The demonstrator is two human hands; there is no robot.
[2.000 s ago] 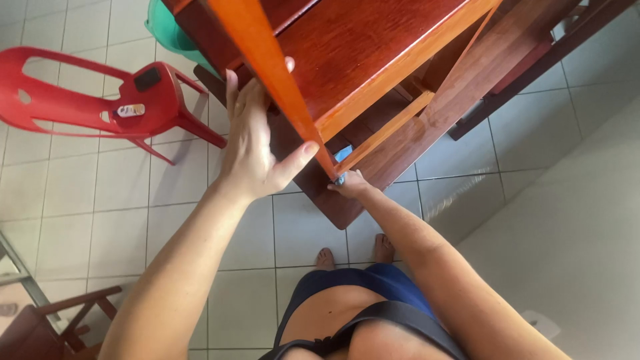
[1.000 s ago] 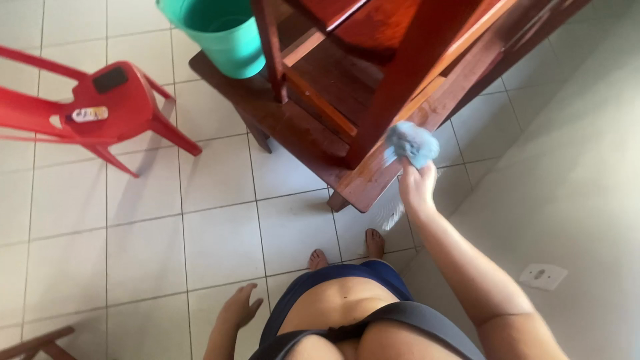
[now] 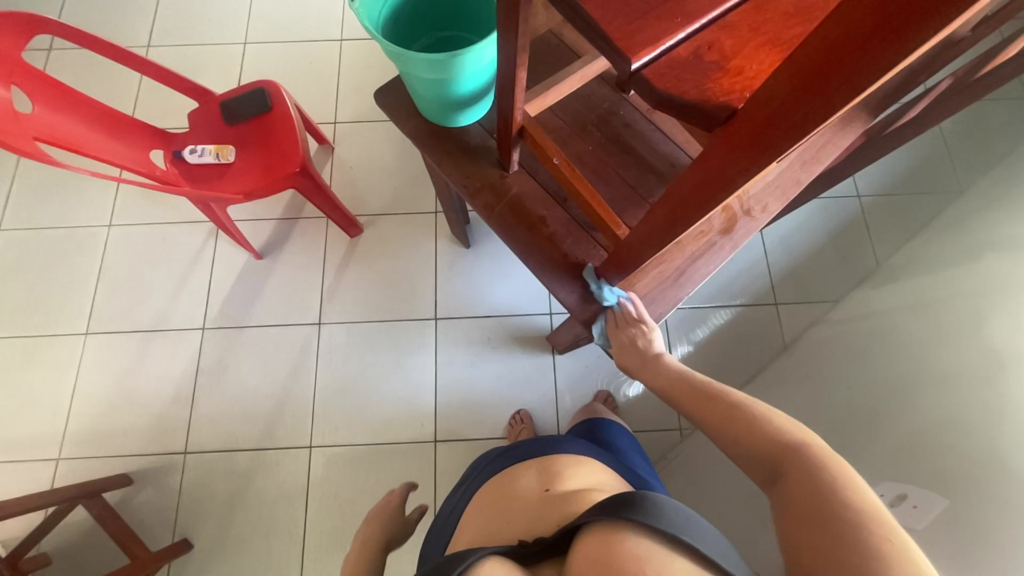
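A light blue cloth [image 3: 606, 293] is in my right hand [image 3: 636, 334], pressed against the near corner of a dark wooden table [image 3: 552, 240]. On that table stands a reddish wooden chair [image 3: 576, 180], one of its wide parts ending close beside the cloth. My left hand [image 3: 392, 516] hangs low by my left side, fingers apart, holding nothing and touching no furniture. A green plastic bucket [image 3: 448, 88] rests at the far left end of the tabletop, with dark liquid or shadow inside.
To the left stands a red plastic chair [image 3: 272, 164] bearing a white bottle [image 3: 208, 154] and a dark phone-like object [image 3: 246, 105]. Wooden furniture legs [image 3: 120, 528] show at the lower left. A wall with a socket plate [image 3: 912, 504] bounds the right side.
My left hand has let go of the wooden chair and dropped to my side. The cloth, raised in my right hand a second ago, is now down at the table's corner.
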